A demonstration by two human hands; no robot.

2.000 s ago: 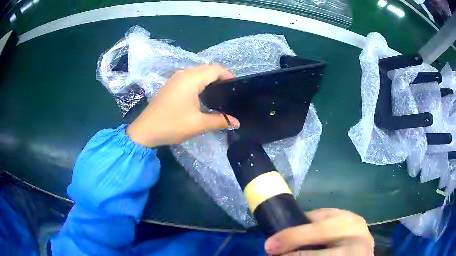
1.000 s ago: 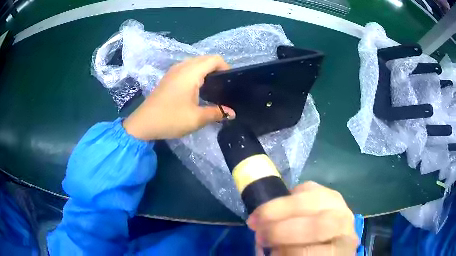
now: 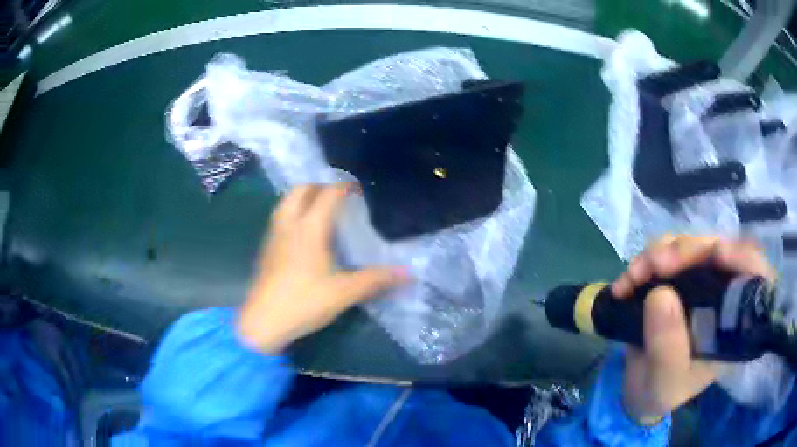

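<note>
A matte black bracket (image 3: 419, 157) with a small brass-coloured dot lies on bubble wrap (image 3: 428, 306) in the middle of the dark green bench. My left hand (image 3: 306, 262) is blurred, its fingers apart, at the bracket's lower left over the wrap; it holds nothing. My right hand (image 3: 682, 323) is shut around a black electric screwdriver (image 3: 629, 316) with a pale yellow band, at the right. Its thin bit points left, clear of the bracket.
A crinkled clear plastic bag (image 3: 203, 118) with a round open mouth is at the upper left. Several wrapped brackets (image 3: 655, 140) stand at the right, black arms sticking out. A white rail (image 3: 349, 17) runs along the far side, with green surface beyond.
My left hand has let go of the bracket and moved down. The bracket now lies on the wrap. My right hand has swung the screwdriver away to the right.
</note>
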